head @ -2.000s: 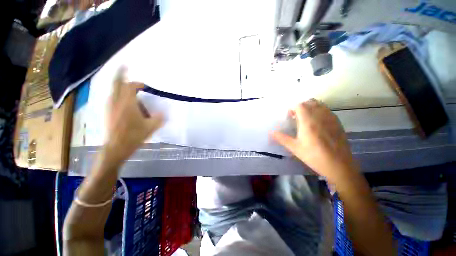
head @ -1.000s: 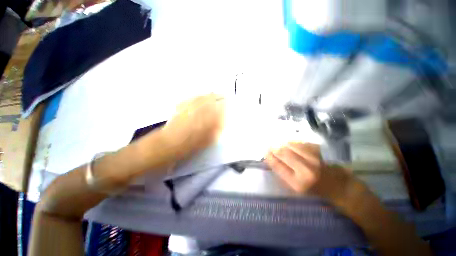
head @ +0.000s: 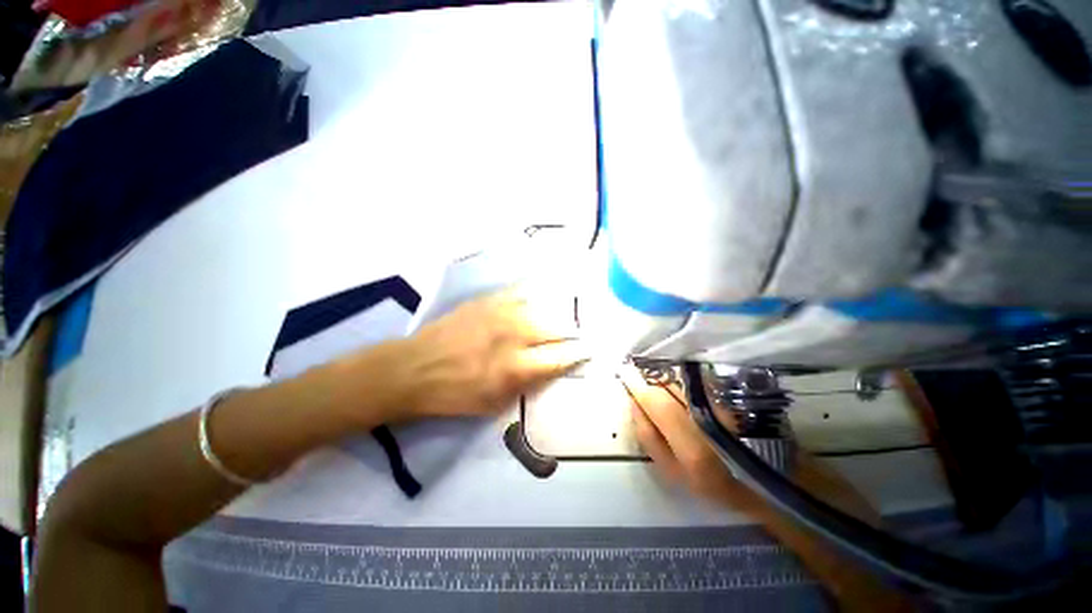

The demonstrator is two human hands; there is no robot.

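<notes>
A fabric piece [head: 350,338], pale with navy edges, lies on the white table, partly under my left forearm. My left hand [head: 485,353] rests on it, fingertips reaching to the needle area of the sewing machine [head: 707,168]. My right hand [head: 677,437] is on the other side of the needle area, partly hidden by the machine head and a dark curved bar. The fingertips of both hands nearly meet at the presser foot. Glare hides the fabric's edge there, so I cannot tell whether the fingers grip it.
A navy fabric stack [head: 150,180] lies at the left over a carton [head: 14,419]. Crinkled clear plastic [head: 150,54] is behind it. A dark phone [head: 968,443] lies at the right on the machine bed. A ruler strip [head: 479,565] runs along the table's front edge.
The view has moved in closer to the machine head. Both hands have gone from the spread fabric at the front edge to the needle area. The fabric now lies folded or bent under my left arm.
</notes>
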